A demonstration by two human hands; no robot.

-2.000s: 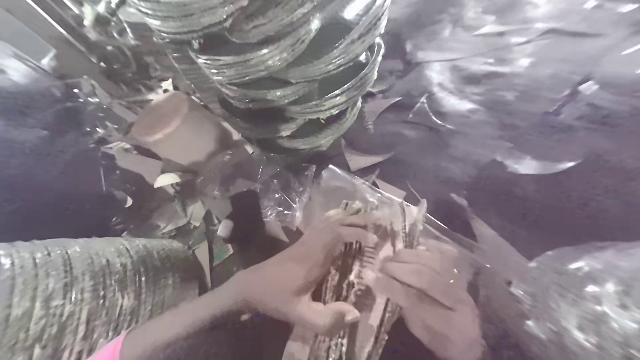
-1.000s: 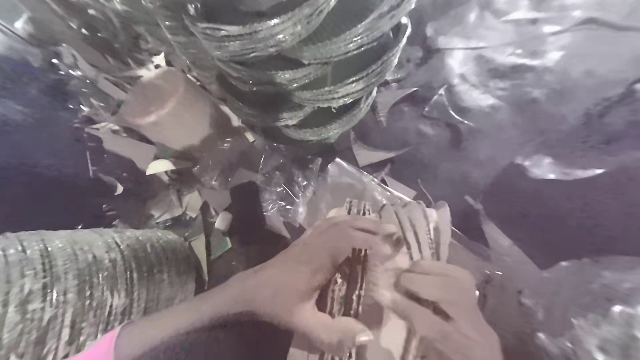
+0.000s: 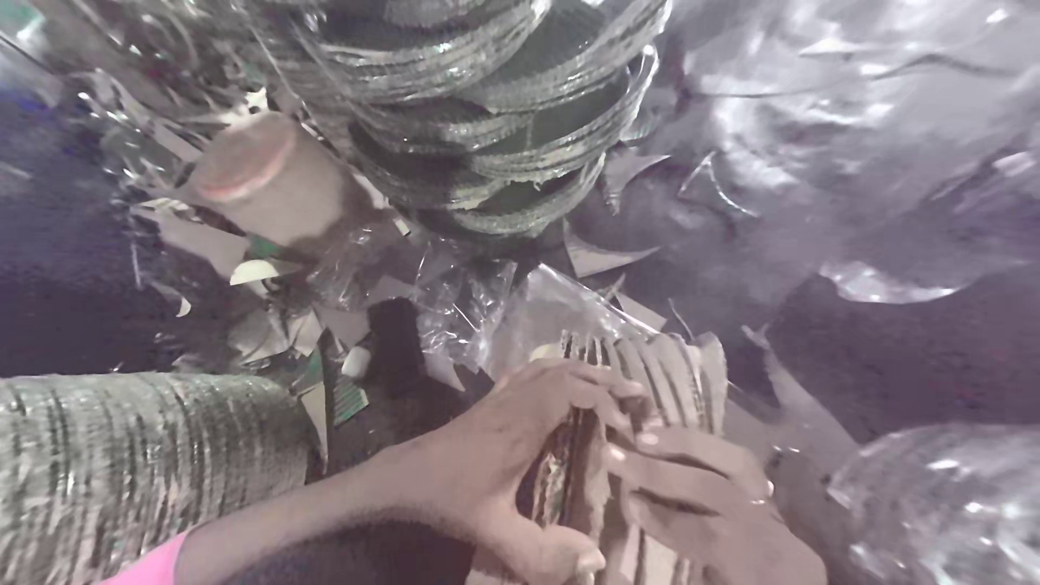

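At the lower middle, my left hand (image 3: 512, 455) grips a row of thin flat pieces, stacked on edge, with its thumb on the near side and its fingers over the top. Pressed against the right part of the same row (image 3: 666, 374) is my right hand (image 3: 707, 504), its fingers curled and close to the left fingertips. What the pieces are made of I cannot tell. Clear plastic film (image 3: 552, 309) lies just beyond the row, partly beneath it. The undersides of the pieces are hidden by both hands.
Stacked round pieces with glittery edges (image 3: 520, 122) stand at the top; a similar long stack (image 3: 146, 447) lies at left. A cylindrical object (image 3: 276, 179), paper-like scraps (image 3: 268, 333) and a dark strip (image 3: 396, 341) lie between. Plastic-wrapped bundles (image 3: 951, 496) are at right.
The pieces on the right side of the row have fanned apart at their tops. My right hand has shifted along them, and its fingers are now nearer my left fingertips.
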